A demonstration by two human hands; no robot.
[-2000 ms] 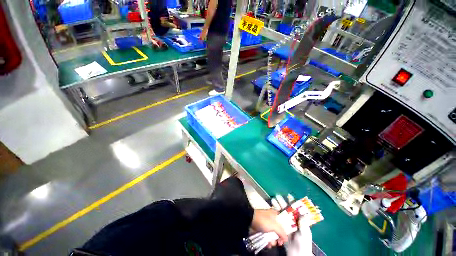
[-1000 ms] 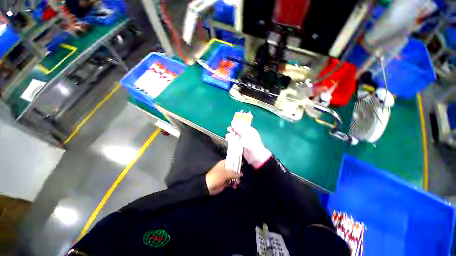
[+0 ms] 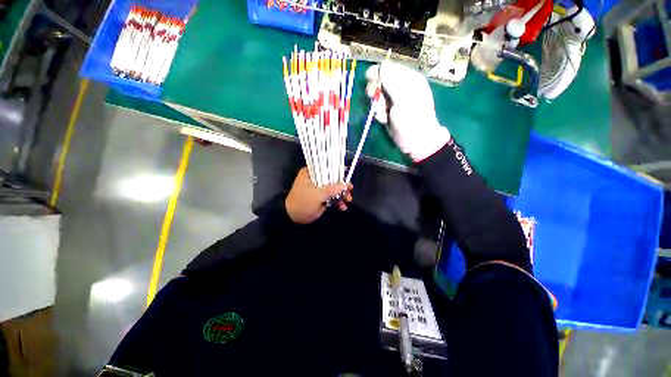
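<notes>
My bare left hand [image 3: 315,197] is closed around the lower ends of a fanned bunch of white wire leads [image 3: 318,121] with red bands and orange-yellow tips. My right hand [image 3: 410,110], in a white glove, pinches one lead [image 3: 362,141] near its upper, red-banded end. That lead leans away from the bunch, and its lower end meets my left hand. The black crimping applicator [image 3: 390,26] stands at the top, just beyond my right hand, partly cut off by the picture's edge.
A blue lead tray [image 3: 92,70] with rows of leads is at the upper left. A small blue bin [image 3: 283,18] is at the top. A red object [image 3: 524,20] and a coiled white bundle [image 3: 570,55] lie upper right. A large blue tote [image 3: 588,235] holds some leads at right. The green bench [image 3: 228,81] runs across.
The view has shifted over the bench. The leads, earlier a tight bunch between both hands, are fanned in my left hand. My right hand has moved right and holds one lead apart.
</notes>
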